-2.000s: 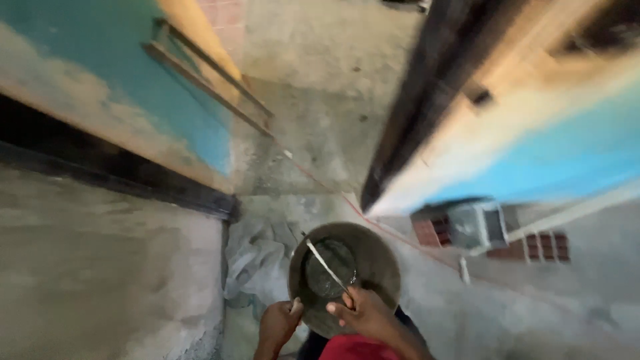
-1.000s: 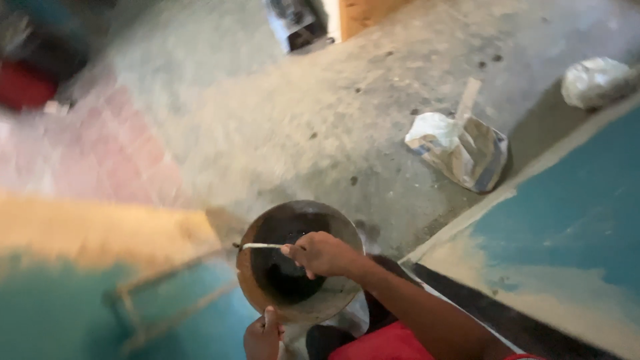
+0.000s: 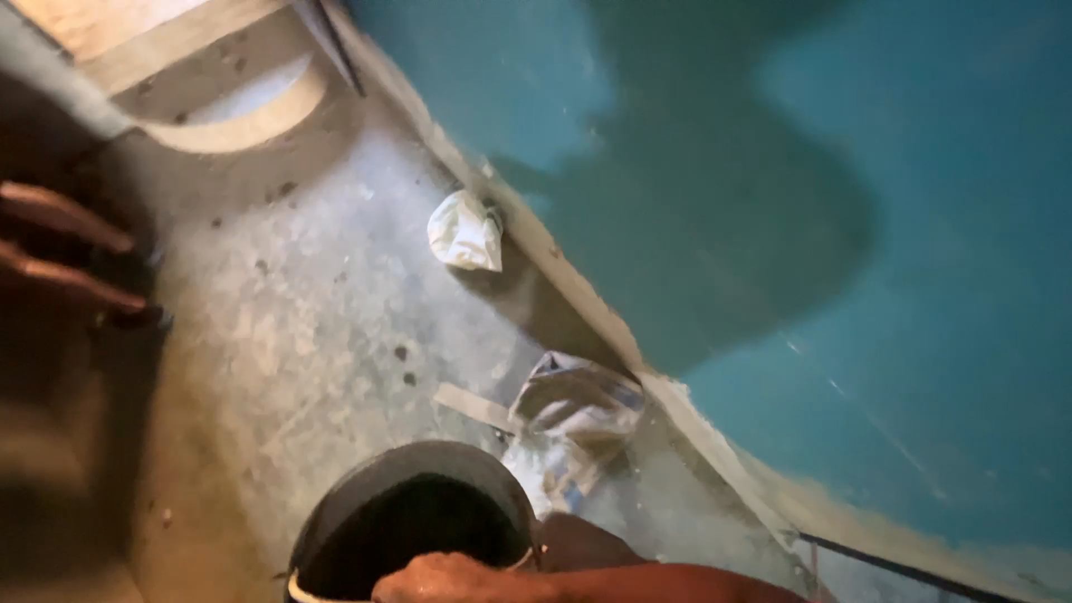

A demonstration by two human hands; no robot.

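Observation:
A dark round bucket point(image 3: 410, 465) is at the bottom of the head view, its inside in deep shadow. My right hand point(image 3: 444, 578) is closed over the bucket's pale, curved handle point(image 3: 314, 593), with the forearm coming in from the lower right. Behind that forearm, beside the bucket's right rim, is a brown shape point(image 3: 586, 540); whether it is a hand or another body part cannot be told. I cannot make out my left hand. The stick seen earlier does not show.
A crumpled sack point(image 3: 578, 402) lies beyond the bucket, near a flat strip point(image 3: 473, 406). A white bag point(image 3: 466, 232) sits by the base of the blue-green wall point(image 3: 946, 276). Blurred limbs, seemingly another person's, are at the left edge point(image 3: 63, 243). A curved pale object point(image 3: 243, 121) is farther up.
The view has swung strongly toward the blue-green wall. My right hand, earlier holding a pale stick over the bucket, is now on the bucket's handle. My left hand was at the rim.

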